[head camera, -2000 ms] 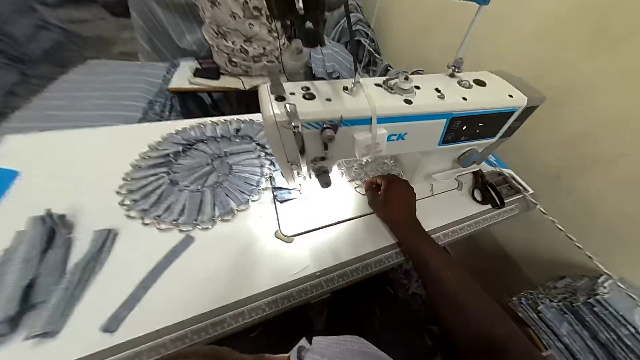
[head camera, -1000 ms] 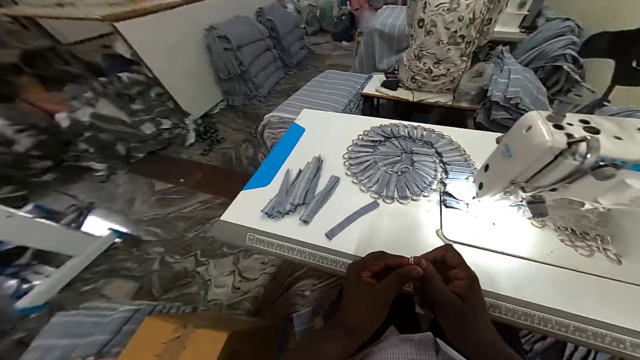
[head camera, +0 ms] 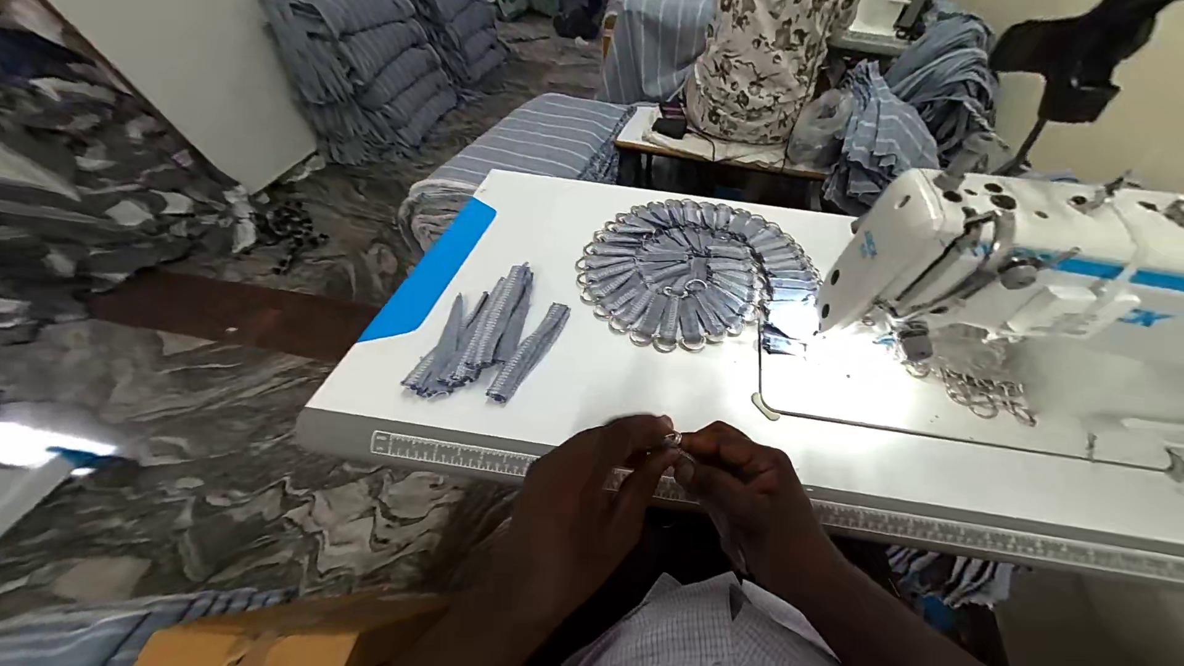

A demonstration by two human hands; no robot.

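My left hand [head camera: 601, 481] and my right hand [head camera: 745, 476] meet over the front edge of the white sewing table, fingertips pinching a small metal ring [head camera: 673, 438] between them. A strip of grey-blue fabric [head camera: 527, 353] lies left of them, beside a bunch of similar strips [head camera: 481, 333]. Behind my hands sits a flat spiral of fabric loops with metal rings [head camera: 698, 273]. More metal rings [head camera: 985, 393] are heaped beside the needle area of the white sewing machine [head camera: 999, 250], whose lamp lights the table.
A measuring tape strip [head camera: 444, 453] runs along the table's front edge. Striped folded fabric [head camera: 536, 139] stands behind the table, near a person in patterned clothing [head camera: 763, 74] at a smaller table. Stacked grey fabric [head camera: 370, 74] is at back left, a cardboard box [head camera: 268, 638] at lower left.
My right hand was by the rings at the machine two seconds ago; it has come back to the table's front edge, where both hands now hold a ring. The view has swung left.
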